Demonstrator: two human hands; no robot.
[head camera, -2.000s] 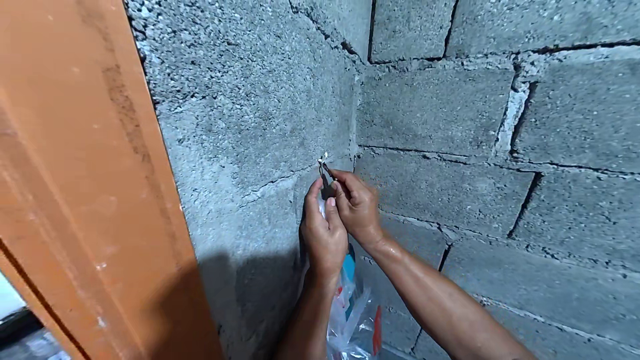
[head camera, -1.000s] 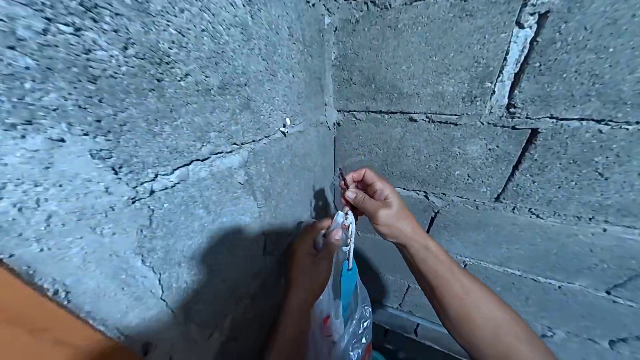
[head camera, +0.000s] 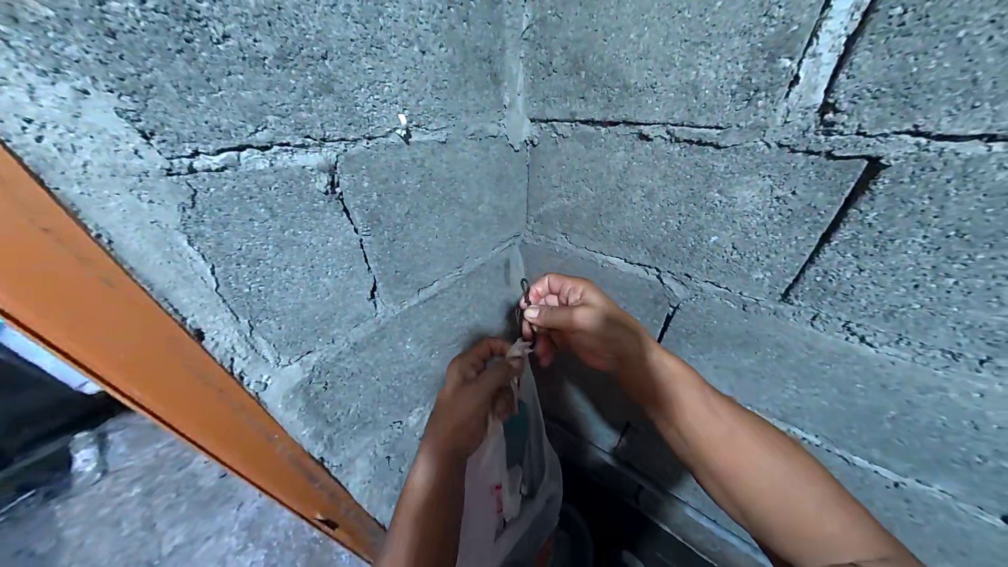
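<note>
My left hand (head camera: 476, 390) grips the gathered top of a translucent plastic bag (head camera: 512, 504), which hangs below it with a bluish item showing through. Just above and to the right, my right hand (head camera: 579, 319) pinches a thin dark looped cord or wire (head camera: 525, 295) between thumb and fingers. The lower end of the loop meets the top of the bag; how they join is hidden by my fingers. Both hands are in front of the corner of a concrete block wall. A small white-tipped hook or nail (head camera: 403, 124) sticks out of a mortar joint at the upper left.
Rough concrete block walls (head camera: 669, 197) meet at the corner. An orange door frame or post (head camera: 157, 339) slants down the left side, with grey floor (head camera: 181, 496) beyond it. Below the hands is a dark space with a round container (head camera: 571, 539), partly hidden by the bag.
Both hands were up at the small wall hook two seconds ago; they are now below and to the right of it, with the bag. The view has shifted.
</note>
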